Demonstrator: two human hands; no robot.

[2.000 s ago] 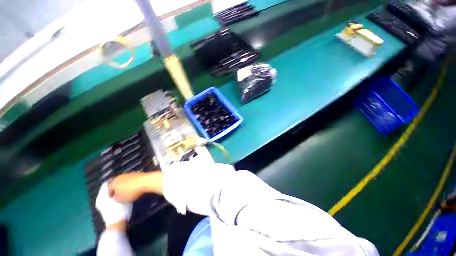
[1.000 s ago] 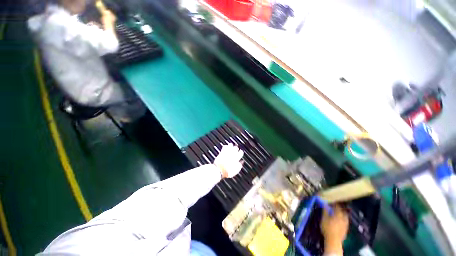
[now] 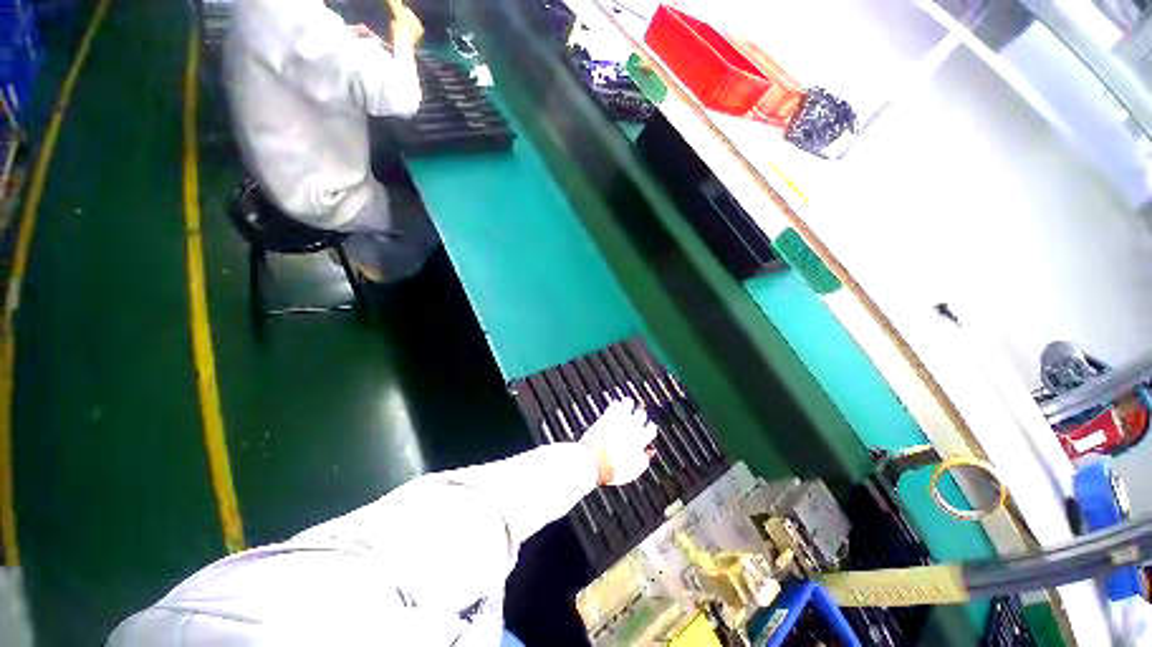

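My left hand (image 3: pixel 620 442), in a white glove or finger covers, is over the black slotted tray (image 3: pixel 580 502). Its fingers point up and to the right, and some look spread. Whether it touches or grips a slender black unit beneath is hidden. Several slender units with shiny sections lie in parallel rows in the tray. The silver-beige assembly fixture (image 3: pixel 657 562) stands at the tray's near right, with a yellow piece (image 3: pixel 696 631) at its near end. The blue parts bin (image 3: pixel 809 614) is cut off by the bottom edge. My right hand is not in view.
A person (image 3: pixel 303 114) sits on a black stool at the far left by another black tray (image 3: pixel 461 108). A post with a yellowish strip (image 3: pixel 894 585) crosses the lower right. A white shelf bears a tape roll (image 3: pixel 969 488) and a red bin (image 3: pixel 705 60). Green bench top (image 3: pixel 543 259) lies between the trays.
The view has shifted, so the tray, fixture and blue bin sit lower. My left hand remains over the tray. My right hand, at the blue bin one second ago, has left the view.
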